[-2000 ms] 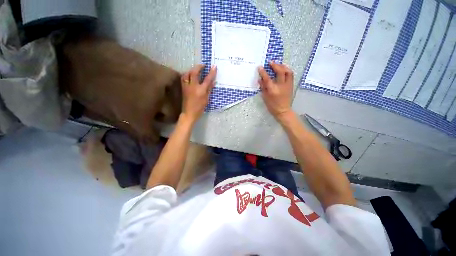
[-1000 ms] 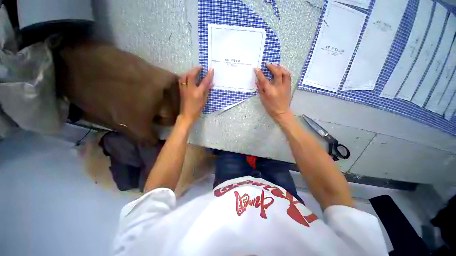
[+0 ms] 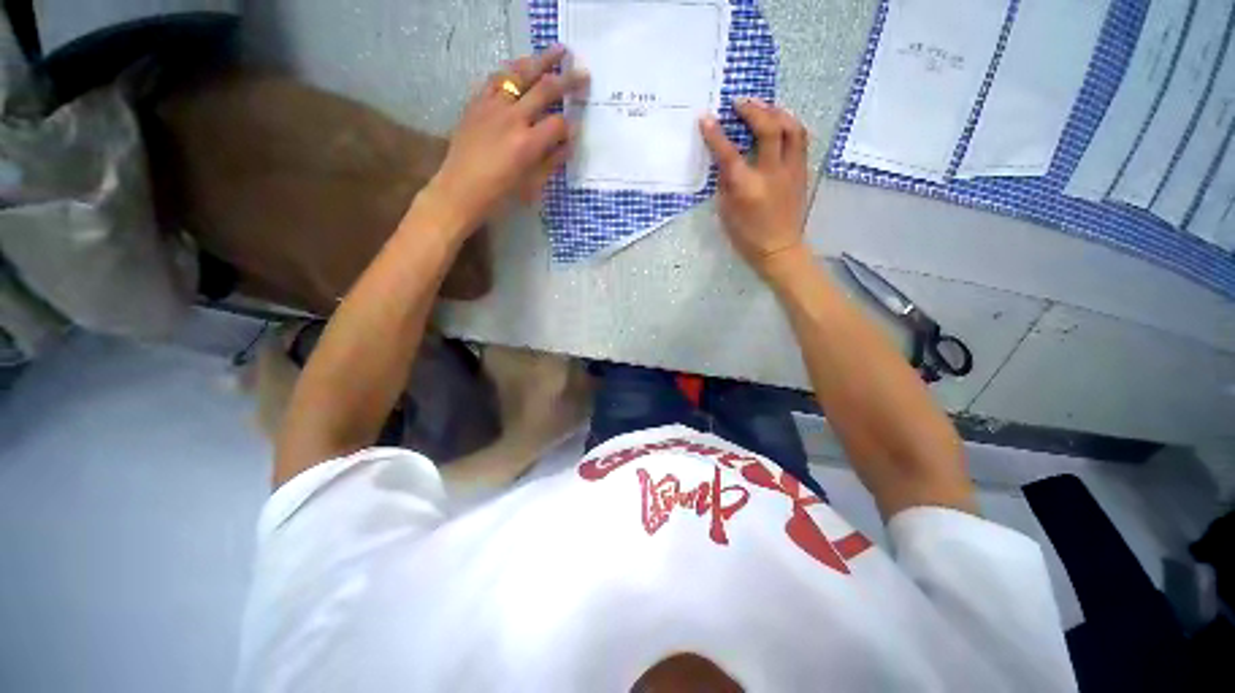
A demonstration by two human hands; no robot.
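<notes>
A small white paper pattern piece point(image 3: 642, 108) with printed lines lies on a patch of blue and white checked fabric point(image 3: 596, 233). Its top edge is near the picture's upper rim. My left hand point(image 3: 515, 136), with a ring, rests at the paper's left edge, fingers spread and slightly blurred. My right hand point(image 3: 761, 176) touches the paper's right edge and the cloth with its fingertips, thumb and fingers apart. Neither hand grips anything. The fabric shears point(image 3: 905, 314) with black handles lie on the table right of my right hand.
The grey speckled table point(image 3: 650, 305) has its front edge close to my body. Medium pattern pieces point(image 3: 932, 81) and strip pattern pieces point(image 3: 1138, 115) lie on checked cloth at right. Brown cloth point(image 3: 305, 176) and beige cloth point(image 3: 88, 230) are at left beside a grey-white roll.
My left hand has moved up along the paper's left edge, with the forearm angled farther out left. My right hand stays at the right edge. The view has shifted, so the table things appear higher.
</notes>
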